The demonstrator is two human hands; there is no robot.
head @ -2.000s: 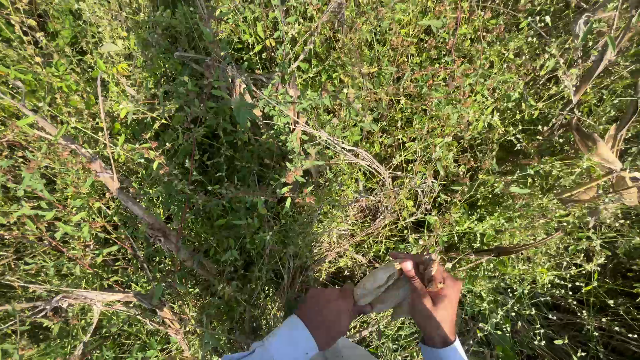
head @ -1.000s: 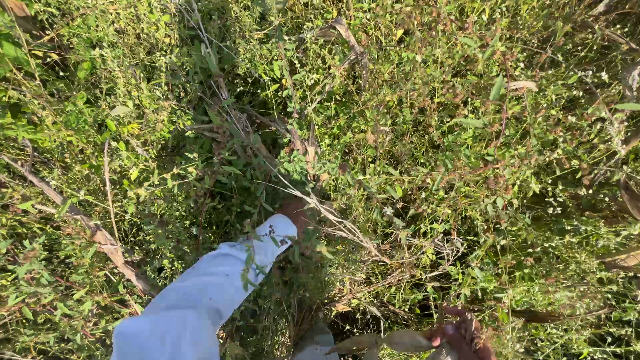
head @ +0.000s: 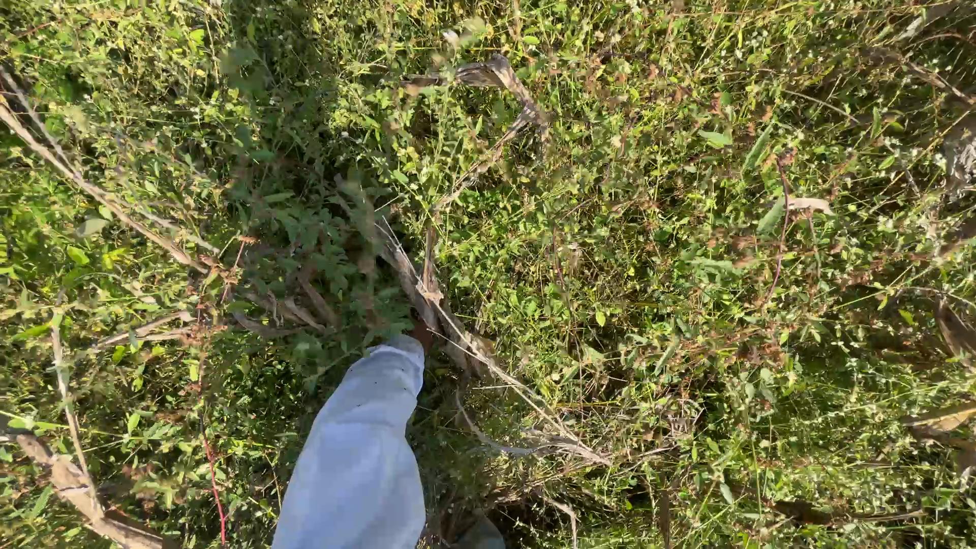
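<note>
My left arm, in a light blue sleeve, reaches forward from the bottom edge into the weeds. Only a small, shaded bit of my left hand point(head: 421, 334) shows past the cuff; leaves and dry stalks hide its fingers, so what it touches cannot be told. Right beside it lies a dry brown stalk point(head: 408, 278), with thin pale dry stems point(head: 526, 393) running down to the right. My right hand is out of view.
Dense green weeds point(head: 656, 305) surround the arm. Dry stalks point(head: 91, 187) cross the left side, and a thicker one point(head: 72, 484) lies at lower left. A bent dry leaf point(head: 499, 76) stands at upper middle. Part of a grey rounded thing point(head: 482, 534) shows at the bottom edge.
Two seconds ago both hands were together at a pale dry husk; then my left hand reached forward into the weeds. My right hand and the husk have since left the view.
</note>
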